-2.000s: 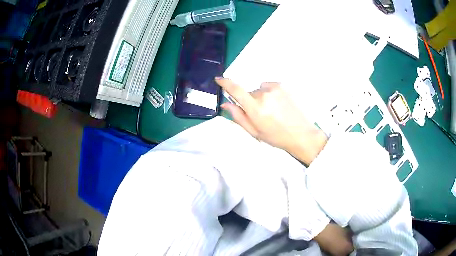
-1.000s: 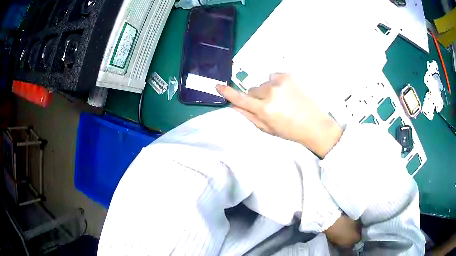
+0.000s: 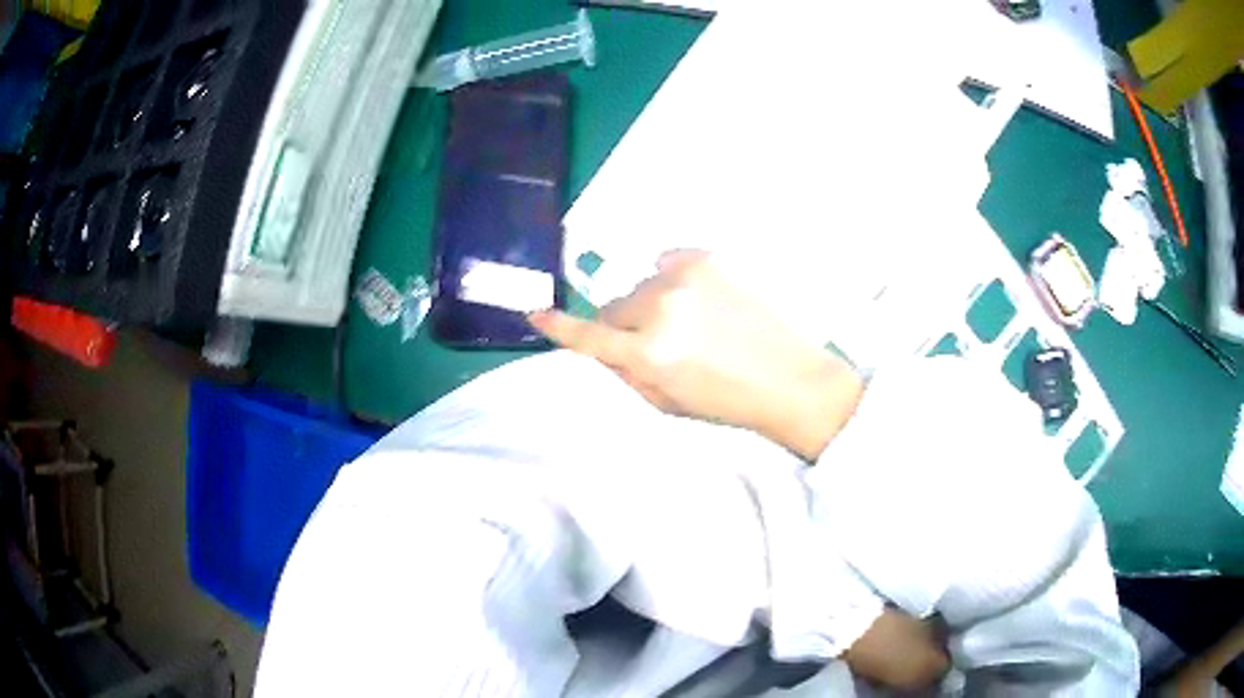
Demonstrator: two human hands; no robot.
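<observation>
A black smartphone (image 3: 501,205) with a bright white strip near its lower end lies on the green mat. My right hand (image 3: 696,341) is bare and holds nothing. Its index finger is extended, with the fingertip at the phone's lower right, just by the white strip; the other fingers are curled. My left hand (image 3: 894,650) is low in the picture, dark and blurred, beside the right sleeve; its fingers are hidden. White sheet material (image 3: 791,150) lies right of the phone, beyond my right hand.
A clear syringe (image 3: 519,52), ribbed instrument (image 3: 328,177) and black foam tray (image 3: 116,150) are left. Right are a white cut-out sheet (image 3: 1108,443), black watch housing (image 3: 1050,385), watch case (image 3: 1061,282), white scraps (image 3: 1130,239) and orange stick (image 3: 1156,161). A blue bin (image 3: 259,505) is lower left.
My right fingertip has moved from the phone's right edge, across the white strip's end, to the phone's lower right. The whole view has shifted slightly. My left hand stays low beside the sleeve.
</observation>
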